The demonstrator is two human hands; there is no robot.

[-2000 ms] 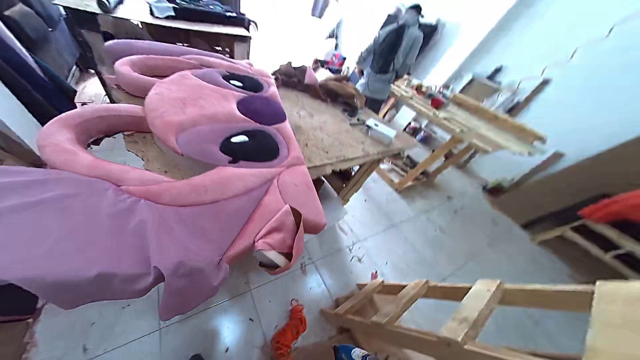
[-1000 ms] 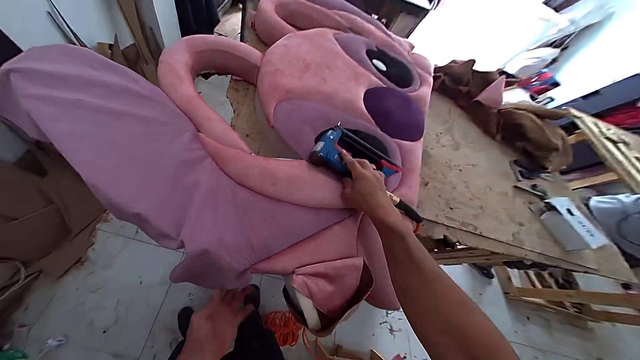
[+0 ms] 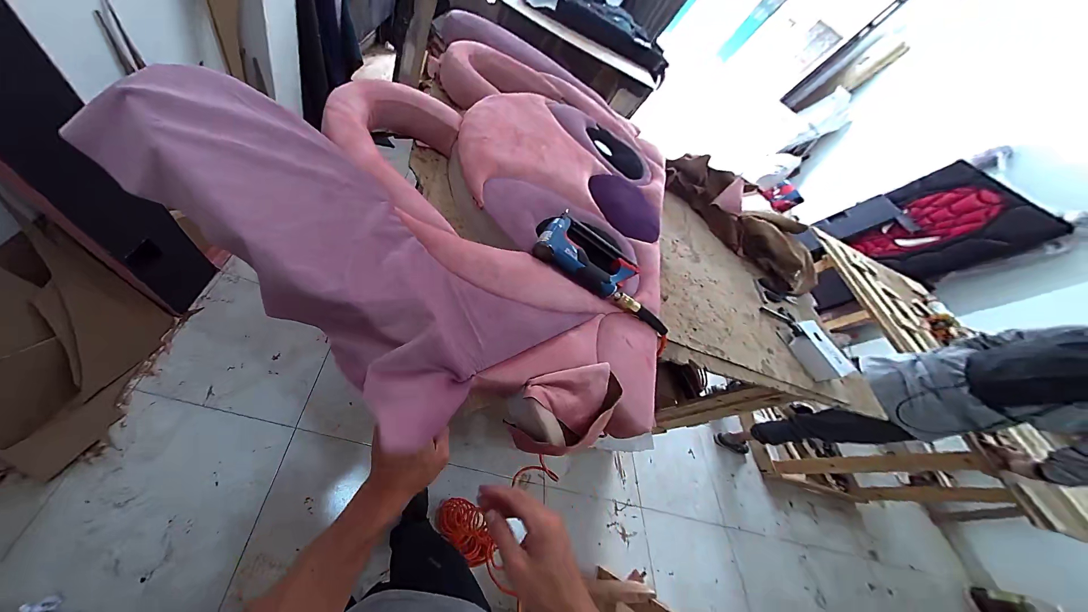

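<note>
My left hand (image 3: 410, 463) grips the lower edge of a loose mauve fabric panel (image 3: 314, 221), its fingertips hidden behind the cloth. The panel hangs off a large pink upholstered piece (image 3: 527, 144) shaped like a cartoon character's face, with dark eyes and a purple nose. My right hand (image 3: 535, 544) is bare, its fingers apart and bent, below a folded pink fabric flap (image 3: 578, 404). A blue pneumatic stapler (image 3: 585, 255) lies on the pink piece over the lower eye, with a hose fitted to its end.
The pink piece rests on a wooden workbench (image 3: 722, 297). A coiled orange air hose (image 3: 463, 529) lies on the tiled floor by my legs. Cardboard sheets (image 3: 51, 357) lean at the left. A white box (image 3: 820, 350) sits on the bench; a person (image 3: 977, 382) stands at the right.
My right hand has let go of the stapler, which now lies on the pink piece, and has moved down toward me. My left hand has taken hold of the mauve fabric's edge.
</note>
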